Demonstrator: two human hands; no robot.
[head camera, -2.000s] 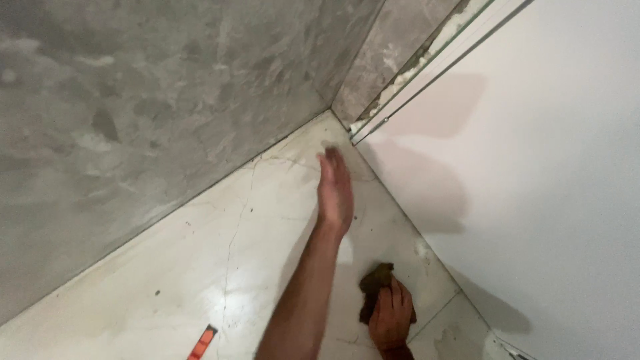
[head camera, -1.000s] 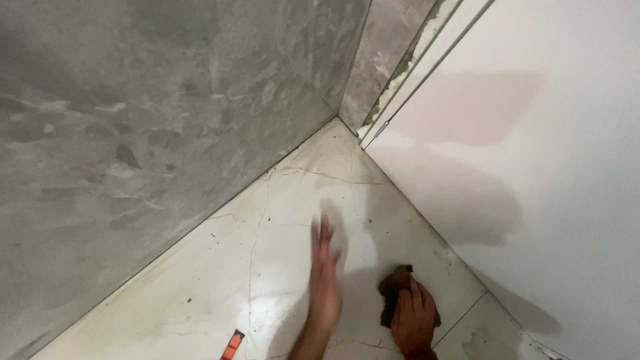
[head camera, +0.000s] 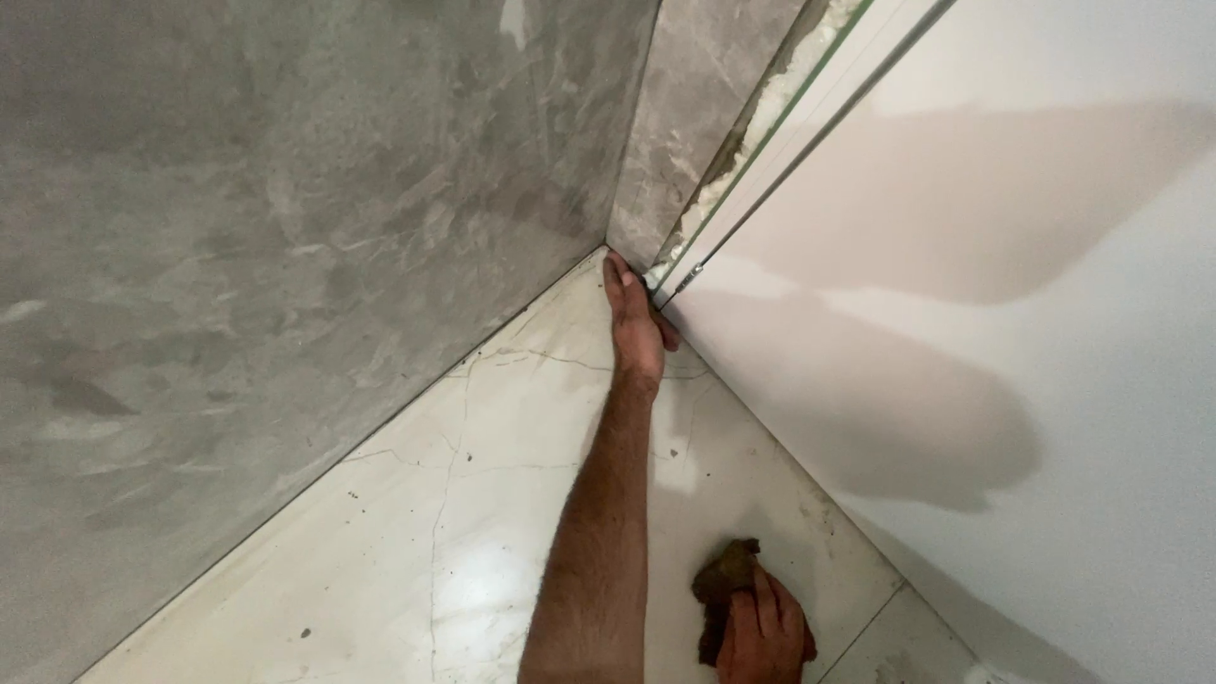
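Observation:
My left hand (head camera: 638, 318) reaches into the corner of the cream floor (head camera: 380, 532), its fingertips at the point where the grey marbled wall panels meet. It holds nothing that I can see, and its edge rests low beside the foot of the white wall. At the lower right, my right hand (head camera: 765, 627) grips a dark brown crumpled cloth or sponge (head camera: 724, 575) against the floor; which of the two I cannot tell.
Grey marbled wall (head camera: 285, 237) stands on the left, with a narrower grey panel (head camera: 708, 104) behind the corner. A thin metal rod (head camera: 807, 142) and a green-edged strip, probably glass, run up along the white wall (head camera: 1121, 380). Fine cracks and dark specks mark the floor.
My left hand has moved forward from mid-floor into the corner. My right hand still holds the dark cloth or sponge. The orange object at the bottom edge has left the view.

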